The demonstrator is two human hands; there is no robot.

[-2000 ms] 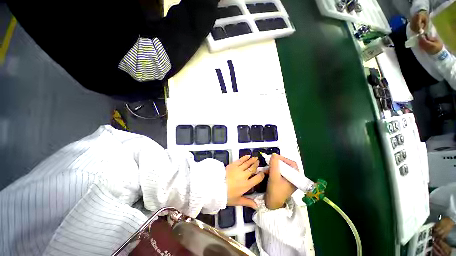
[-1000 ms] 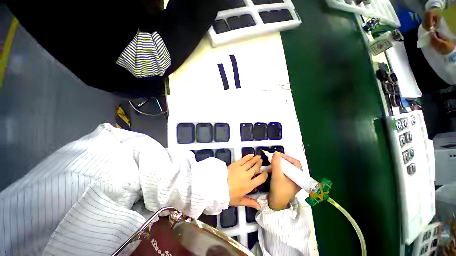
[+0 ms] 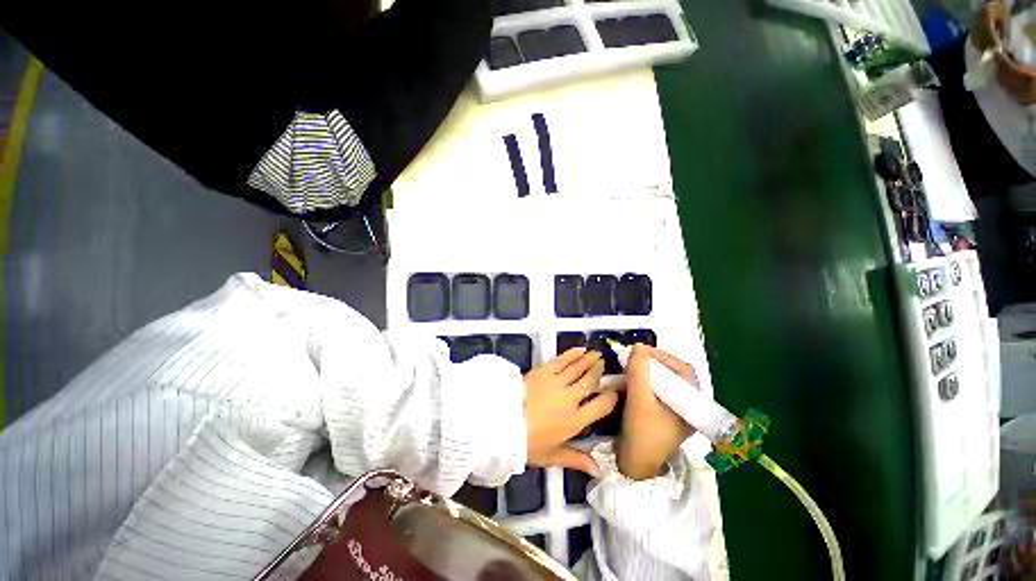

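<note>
A white parts tray [image 3: 543, 340] holds black housings [image 3: 471, 296] in its left column and darker black parts [image 3: 602, 295] in its right column, in threes. My right hand [image 3: 652, 414] grips a white dispensing syringe [image 3: 685, 400]. Its narrow tip is over a right-column part in the second row. A green and orange taped adapter [image 3: 738, 440] joins a pale yellow hose [image 3: 799, 499] to its rear. My left hand [image 3: 564, 411] lies over the same column, fingertips at the second-row parts. Whether its fingers hold a part is hidden.
Two black strips [image 3: 544, 153] lie beyond the tray. Another white tray [image 3: 591, 70] stands at the bench's far end. A person in black with a striped piece is at upper left. A green surface [image 3: 784, 284] runs along the right, with trays and workers beyond. A shiny dark red object [image 3: 398, 539] is nearest me.
The view has shifted slightly, so the bench appears further right and the far tray higher. Both hands and the syringe keep nearly the same place at the second-row parts.
</note>
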